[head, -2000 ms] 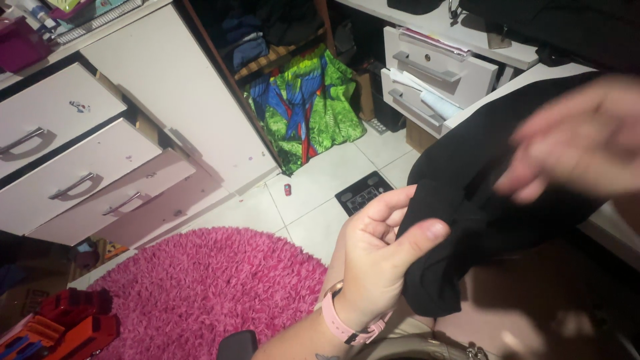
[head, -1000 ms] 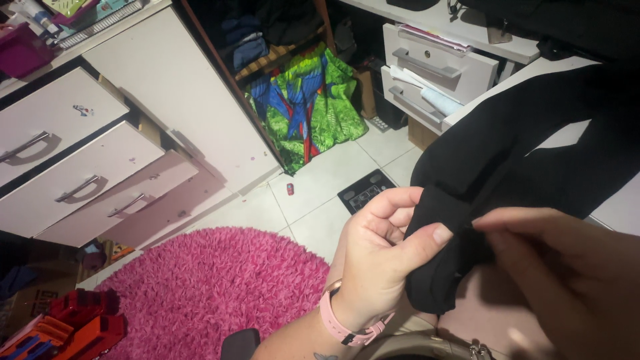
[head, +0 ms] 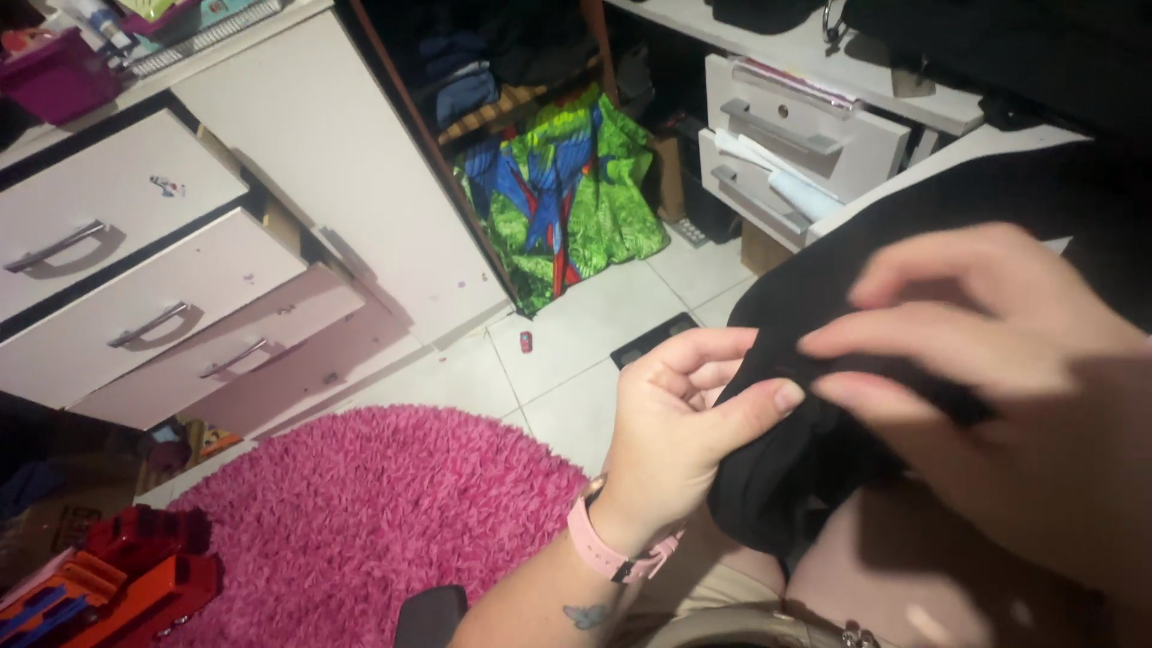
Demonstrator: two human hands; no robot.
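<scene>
Black cloth [head: 810, 270] stretches from the white desk at the right down over my lap. My left hand [head: 684, 423], with a pink band on its wrist, pinches the cloth's edge between thumb and fingers. Close to that thumb, my right hand [head: 972, 342] holds its thumb and forefinger a little apart over the cloth; the frame does not show whether something thin, such as a needle, is between them. The lower part of the cloth hangs in dark folds below my left thumb.
A pink shaggy rug [head: 387, 522] lies at lower left, beside red and orange plastic toys [head: 135, 576]. White drawers [head: 117, 207] stand at the left; a desk drawer unit [head: 801, 135] is at upper right. Green patterned fabric [head: 621, 189] hangs from a shelf. A tiny red object [head: 526, 342] lies on the tiles.
My right hand's fingers have spread and lie nearer my left thumb than two seconds ago. My left hand keeps its pinch on the black cloth.
</scene>
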